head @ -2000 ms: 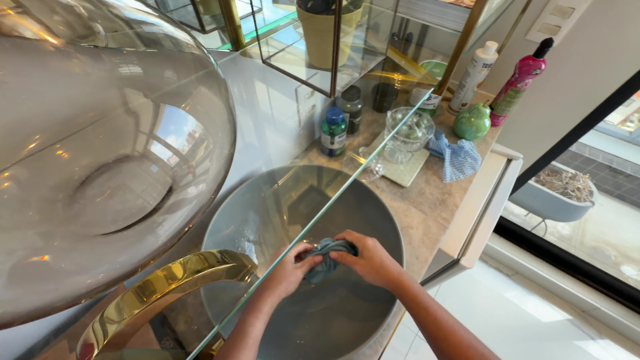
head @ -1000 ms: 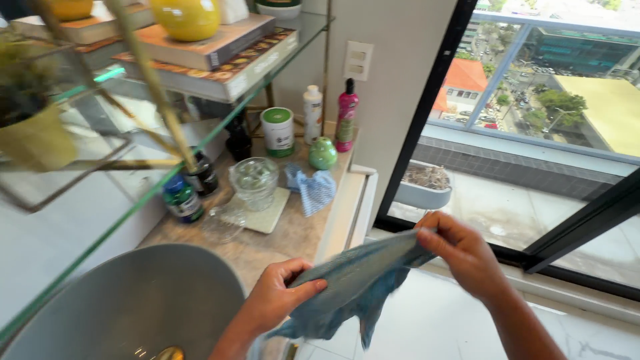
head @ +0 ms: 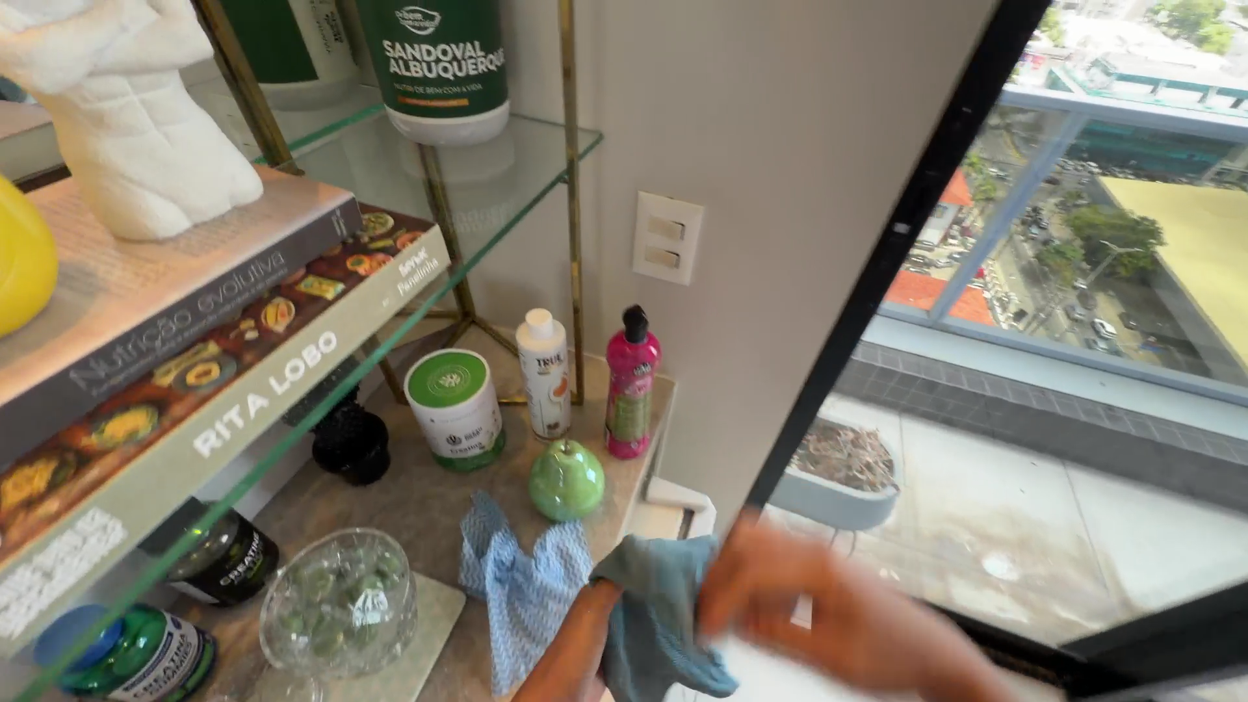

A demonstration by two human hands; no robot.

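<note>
A damp-looking grey-blue cloth point(head: 658, 624) hangs at the lower middle, over the counter's right edge. My left hand point(head: 585, 639) is partly covered by it, with its fingers hidden under the cloth. My right hand point(head: 814, 604) is blurred, just right of the cloth; whether its fingers grip the cloth's edge is unclear. Left of the cloth, a blue-and-white patterned cloth point(head: 526, 585) lies crumpled on the stone counter. Behind it stands a shiny green ceramic pear point(head: 566, 481).
A pink bottle point(head: 633, 385), a white bottle point(head: 544, 375) and a green-lidded tub point(head: 454, 409) stand behind. A glass bowl point(head: 339, 604) and supplement jars point(head: 229, 556) are at left, below a glass shelf point(head: 507, 214) bearing books point(head: 263, 341). A black door frame point(head: 877, 263) rises at right.
The view has moved from the basin to the counter's end. The grey-blue cloth, bunched over the basin at first and then stretched between both hands, now hangs over my left hand.
</note>
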